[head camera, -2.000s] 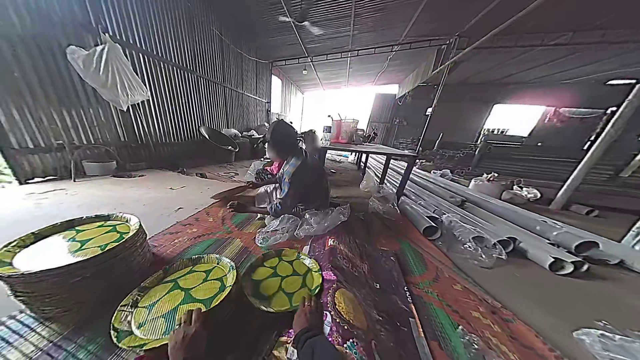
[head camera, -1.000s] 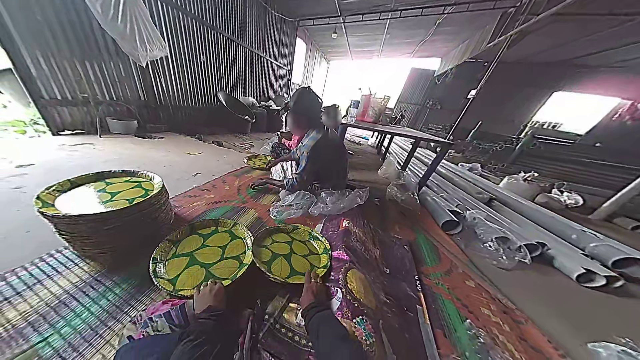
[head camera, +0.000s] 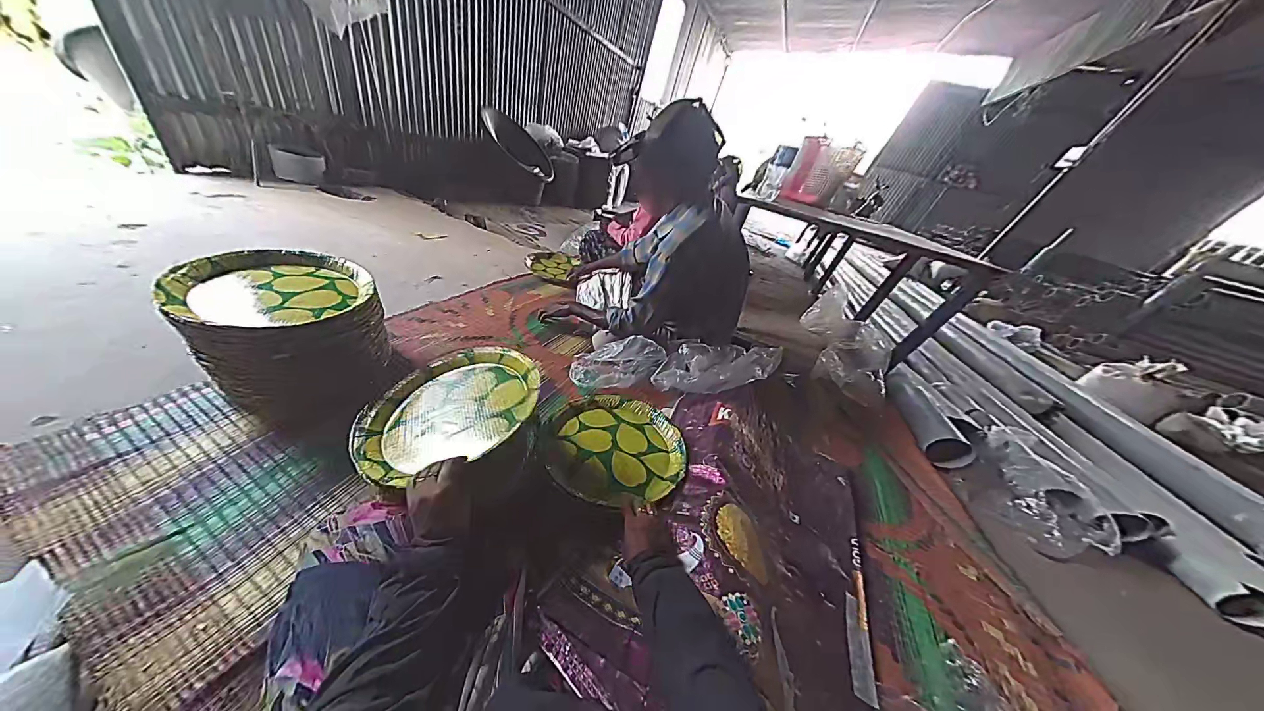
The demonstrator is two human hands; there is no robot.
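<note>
A round plate (head camera: 454,410) with a green and yellow leaf pattern tilts up at its far edge, its near rim in my left hand (head camera: 439,499). Beside it on the right, a second patterned plate (head camera: 617,449) has my right hand (head camera: 644,528) at its near rim; the fingers are partly hidden, so I cannot tell if they grip it. A tall stack of like plates (head camera: 286,346) stands on the striped mat at the left. What lies under the two nearer plates is dark and unclear.
A person (head camera: 681,247) sits ahead on the red mat (head camera: 464,316), near a small patterned plate (head camera: 551,267). Clear plastic bags (head camera: 716,367) lie behind that person. A long table (head camera: 879,232) and grey pipes (head camera: 1076,425) run along the right. A purple printed sheet (head camera: 770,494) lies beside my right arm.
The plate at my left hand has tipped up, its far edge rising, and now shines with glare. The view has swung and tilted.
</note>
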